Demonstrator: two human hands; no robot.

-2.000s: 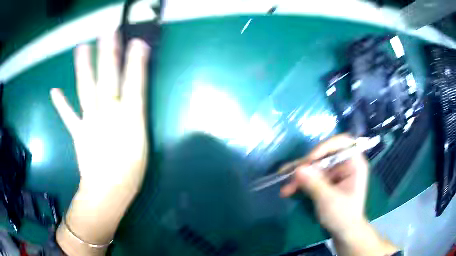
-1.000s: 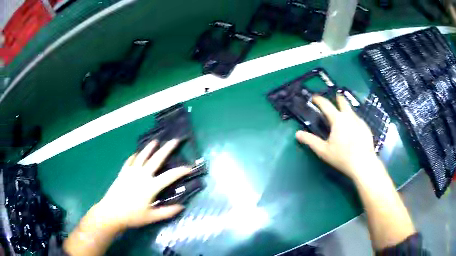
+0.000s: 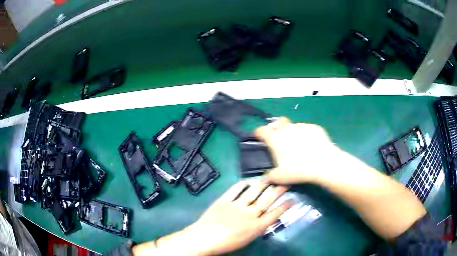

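Note:
My right hand is shut on black housings at the middle of the bench. One blurred housing slants up and left from its fingers, and another dark housing lies just below it. My left hand is palm down at the lower middle, fingers slightly apart, fingertips close to my right hand and over the edge of a clear shiny sheet with small black pieces. Whether it holds anything is hidden. Several black housings lie overlapping left of the hands.
A jumbled heap of housings is at the far left. One housing and a sheet of black pads lie at the right, beside a black tray. Beyond the white strip, more housings lie on green; a post stands right.
The view has swung left. My hands, apart before, are now close together at the middle. My right hand has left the housings at the right and now has housings at its fingers.

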